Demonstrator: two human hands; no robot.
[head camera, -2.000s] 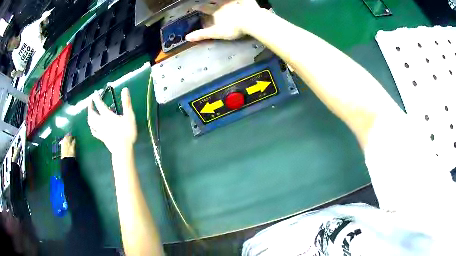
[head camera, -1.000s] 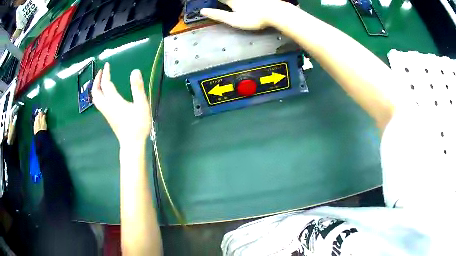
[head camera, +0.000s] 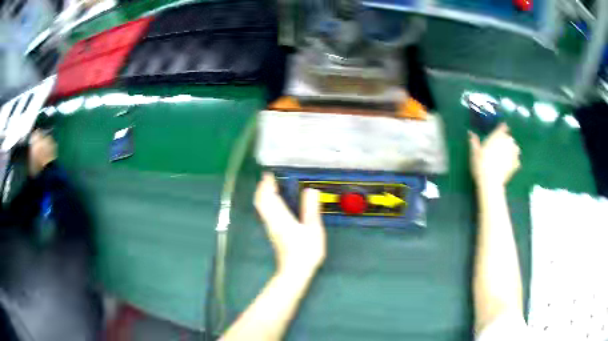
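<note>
The picture is blurred by motion. The press stands in the middle, with its blue base (head camera: 287, 183), red start button (head camera: 353, 203) and silver-grey fixture plate (head camera: 350, 141). My left hand (head camera: 293, 230) is in front of the base's left end, fingers apart and empty, hiding part of the label. My right hand (head camera: 495, 156) is right of the press, its fingertips at a dark phone part (head camera: 483, 118) on the mat; the blur hides whether it grips it. The nest (head camera: 287, 104) shows orange edges under the metal press head (head camera: 343, 70); no phone part can be made out there.
Another phone part (head camera: 121, 145) lies on the green mat at left. Red trays (head camera: 100, 56) and black trays (head camera: 200, 46) are behind it. A yellow-green hose (head camera: 223, 216) runs left of the press. A perforated white mat (head camera: 567, 253) is at right. Another person's hand (head camera: 42, 152) is far left.
The view has swung up. My right hand has left the nest and moved right to the phone part there. My left hand has moved from the left side to the press base's front.
</note>
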